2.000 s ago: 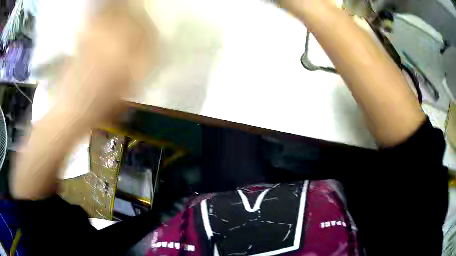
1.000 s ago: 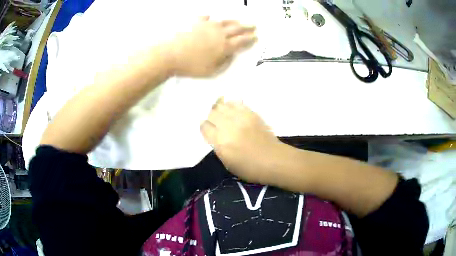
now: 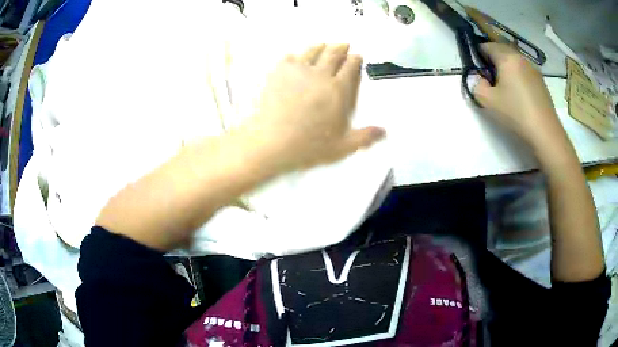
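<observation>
A large white garment piece (image 3: 162,74) lies in soft folds over the left and middle of the pale table and hangs over its front edge. My left hand (image 3: 315,101) lies flat on it, palm down, fingers apart and pointing away from me. My right hand (image 3: 511,85) is at the right on the black handles of the tailor's shears (image 3: 467,47), with its fingers at the loops. The shears' blades point away from me and run out at the top edge.
A wooden-handled awl (image 3: 484,24) and a metal loop tool lie beside the shears. A tan paper ticket (image 3: 588,98) is at the right table edge. A round metal disc (image 3: 404,14) and slide cover (image 3: 406,70) are set in the table. A fan (image 3: 7,312) is at lower left.
My right hand has moved from the table's front edge to the shears at the right and taken hold of their handles. My left hand has shifted slightly right and nearer. The cloth has spread rightward.
</observation>
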